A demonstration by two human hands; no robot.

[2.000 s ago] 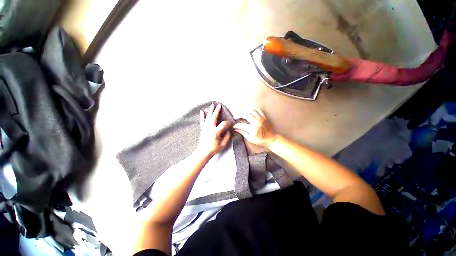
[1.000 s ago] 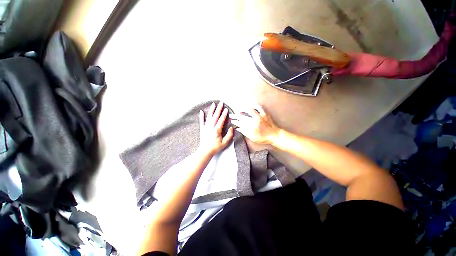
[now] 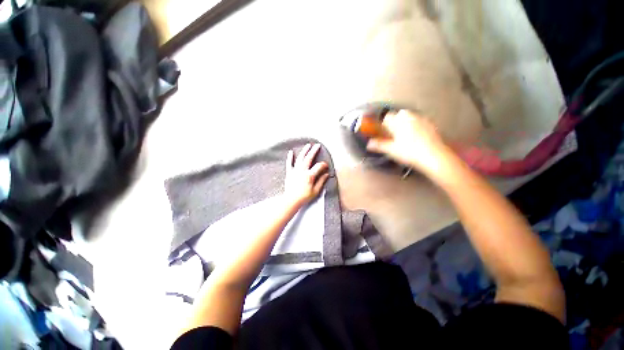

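Note:
A grey garment piece [image 3: 232,188] with a pale inside lies on the table in front of me, a narrow grey band [image 3: 332,229] running down its right part. My left hand [image 3: 306,174] lies on its upper right corner, fingers spread, pressing it down. My right hand [image 3: 409,140] is closed around the orange-brown handle of the steam iron [image 3: 369,152], just right of and above that corner. The iron is blurred and partly hidden by my hand; I cannot tell if it touches the table.
A pale, stained pressing table [image 3: 404,61] carries the work. A dark grey garment heap [image 3: 75,116] lies at the left, with mixed scraps [image 3: 65,290] below it. The red-wrapped hose [image 3: 527,164] runs right from the iron. Blue-white scraps [image 3: 581,236] lie below the table at right.
My right hand has left the cloth and taken hold of the iron, which has moved down towards the garment. My left hand stays on the corner. The view has shifted.

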